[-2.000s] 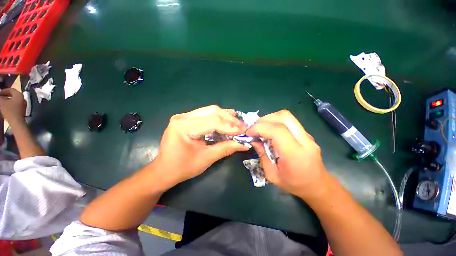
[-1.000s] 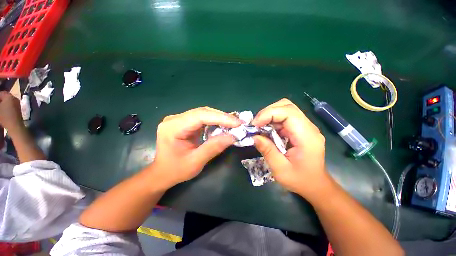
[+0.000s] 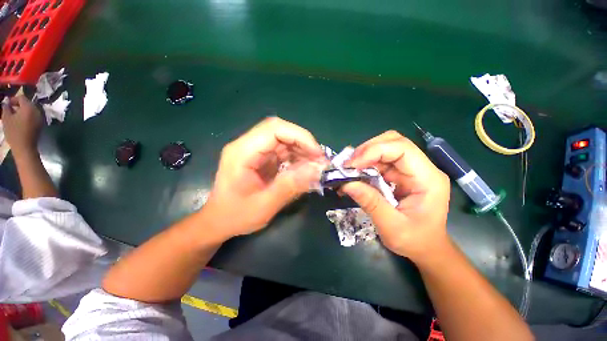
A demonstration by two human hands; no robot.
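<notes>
My left hand (image 3: 263, 183) and my right hand (image 3: 403, 193) meet above the green bench mat. Between their fingertips is a round black part (image 3: 343, 176), seen nearly edge-on, partly covered by a crumpled white wipe (image 3: 341, 158). My right thumb and fingers grip the part and a fold of wipe. My left fingers pinch at the wipe and the part's left edge; they are slightly blurred, and what exactly they hold is partly hidden. A smudged used wipe (image 3: 353, 227) lies flat on the mat just below my right hand.
Three round black parts (image 3: 175, 155) stand at left. White scraps (image 3: 96, 95) and a red tray (image 3: 40, 36) are upper left, near another person's hand (image 3: 23, 120). At right are a glue syringe (image 3: 459, 170), tape roll (image 3: 484, 136), wipe (image 3: 494, 90) and blue dispenser (image 3: 578, 206).
The dark edge of the part now shows between my fingertips, where wipe covered it before. My right hand has shifted slightly right. The neighbouring person's hand has moved up.
</notes>
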